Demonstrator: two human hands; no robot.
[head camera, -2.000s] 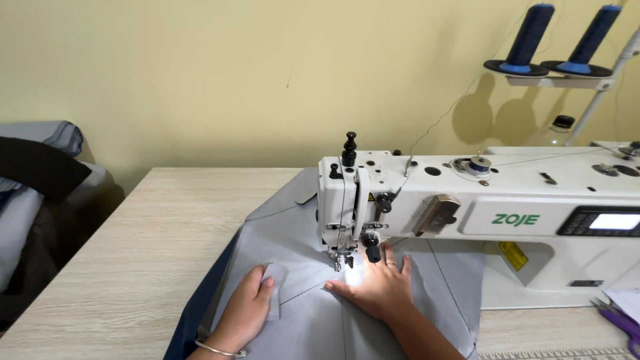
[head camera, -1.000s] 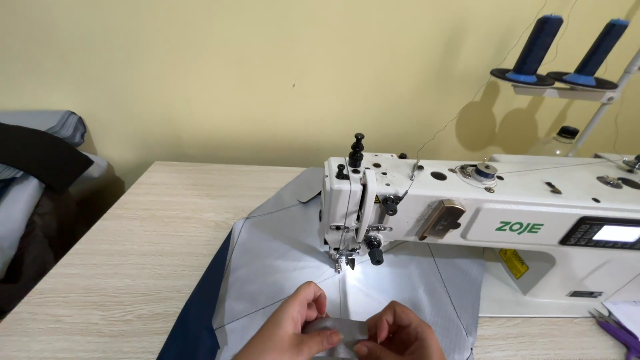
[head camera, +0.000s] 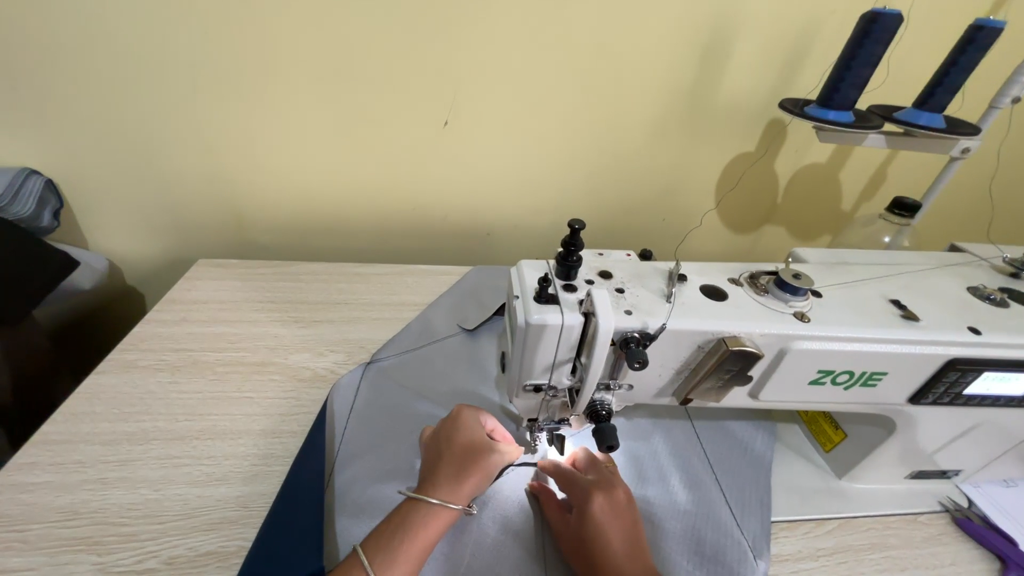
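A large grey fabric panel (head camera: 416, 408) with seams and a dark blue part (head camera: 292, 496) at its lower left lies under the head of a white ZOJE sewing machine (head camera: 672, 320). Just left of the presser foot (head camera: 540, 436), my left hand (head camera: 468, 452) pinches a bit of the grey fabric between thumb and fingers. My right hand (head camera: 588, 500) is close in front of the lit needle area, its fingertips on the fabric beside a short dark edge or gap. The needle tip is too small to make out.
Two dark blue thread cones (head camera: 860, 60) stand on a holder at upper right. Purple-handled snips (head camera: 984, 532) and papers (head camera: 1000, 500) lie at the right edge. Folded fabrics (head camera: 28, 200) are at far left. The wooden tabletop (head camera: 200, 384) extends left of the panel.
Both hands have moved up from the bottom edge to the presser foot. The small grey piece seen between them one second ago can no longer be clearly told apart.
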